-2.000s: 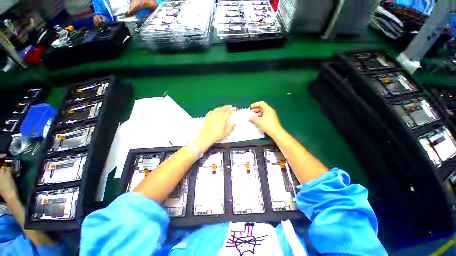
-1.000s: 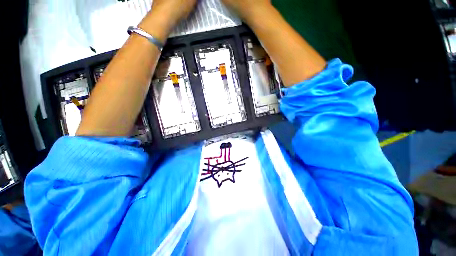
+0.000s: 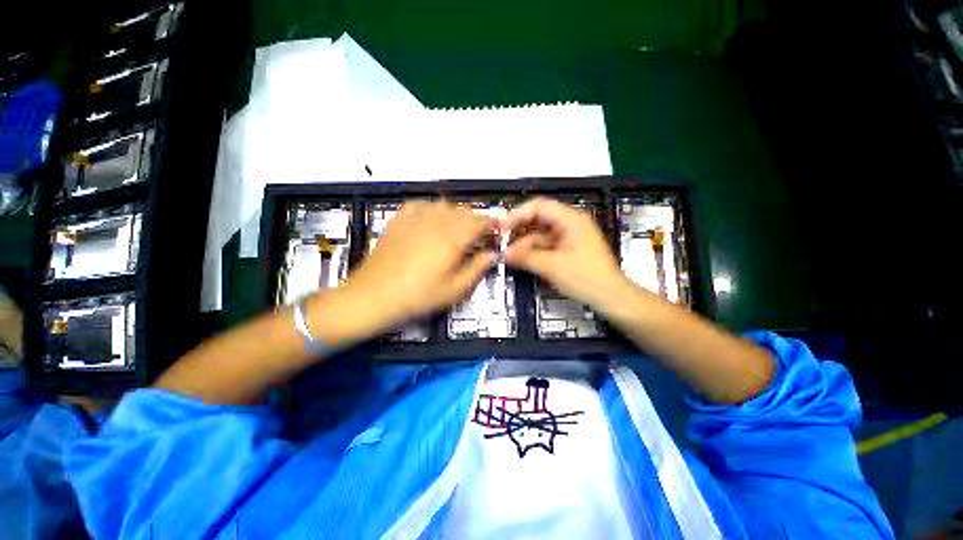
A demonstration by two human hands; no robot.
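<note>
A black foam tray (image 3: 444, 350) lies in front of me with several silvery phone units in its slots. My left hand (image 3: 428, 253) and my right hand (image 3: 560, 248) meet above the middle slots, fingertips close together. Both hands are slightly blurred, and a tiny pale bit seems to sit between the fingertips; I cannot tell which hand grips it. The hands partly cover the middle phone unit (image 3: 484, 314). The rightmost phone unit (image 3: 646, 248) and the leftmost one show orange flex tabs. White sheets (image 3: 507, 146), one with a saw-toothed edge, lie behind the tray.
Another black tray with units (image 3: 95, 248) stands lengthwise at left, beside a blue item (image 3: 26, 124). A green mat (image 3: 655, 84) lies behind the sheets. Dark stacked trays (image 3: 845, 190) stand at right. Part of another person's blue sleeve (image 3: 42, 438) shows at lower left.
Both hands have come back from the white sheets to above the middle of the tray, fingertips together. The view has shifted, so the sheets and whole tray show again.
</note>
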